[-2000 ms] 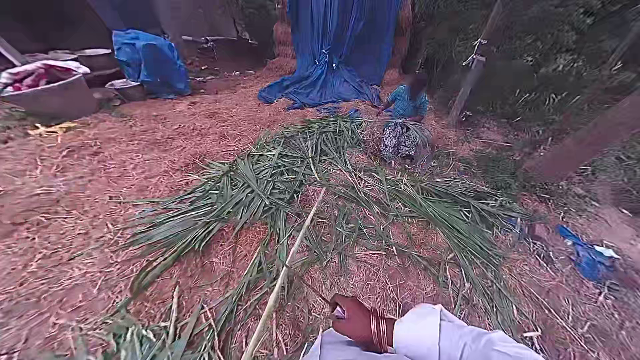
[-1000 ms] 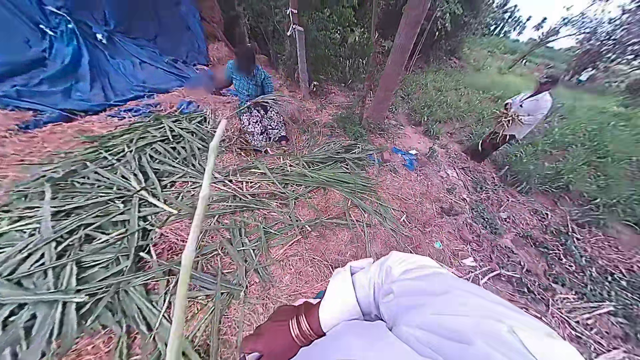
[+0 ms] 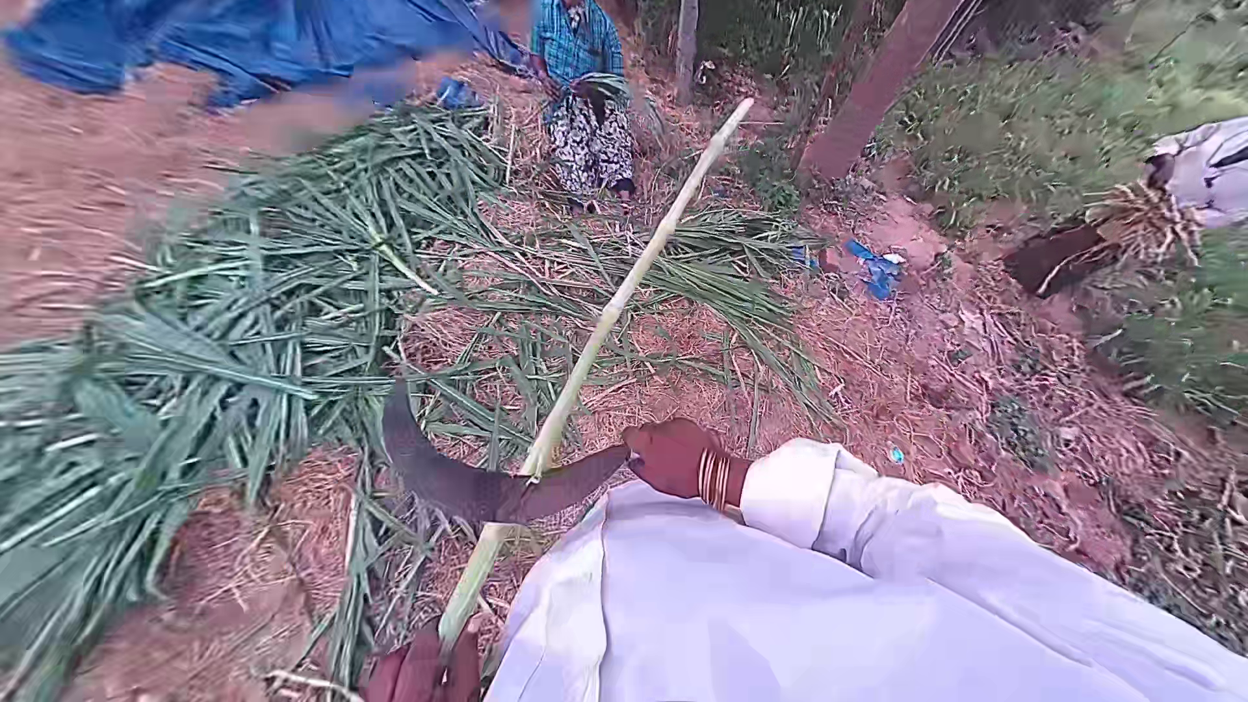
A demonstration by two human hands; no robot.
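My right hand (image 3: 675, 456), with bangles at its wrist, grips the near end of a sickle (image 3: 492, 495) with a broad, dark curved blade. The blade lies across a pale green stalk (image 3: 597, 336), which slants from the bottom left up toward the top centre. At the bottom edge my left hand (image 3: 421, 673) is closed around the stalk's lower end, partly cut off by the frame. Long cut green leaves (image 3: 244, 331) lie heaped beyond and to the left of the stalk.
A seated person (image 3: 585, 97) holds leaves beyond the heap. At the right another person (image 3: 1204, 171) carries a dry bundle (image 3: 1146, 224). A blue tarpaulin (image 3: 244, 44) lies at the top left. A tree trunk (image 3: 873, 93) and blue plastic scrap (image 3: 877, 270) are to the right.
The view has swung to the right since the oldest frame. The curved blade now shows plainly across the stalk, and my left hand has come into view at the stalk's lower end.
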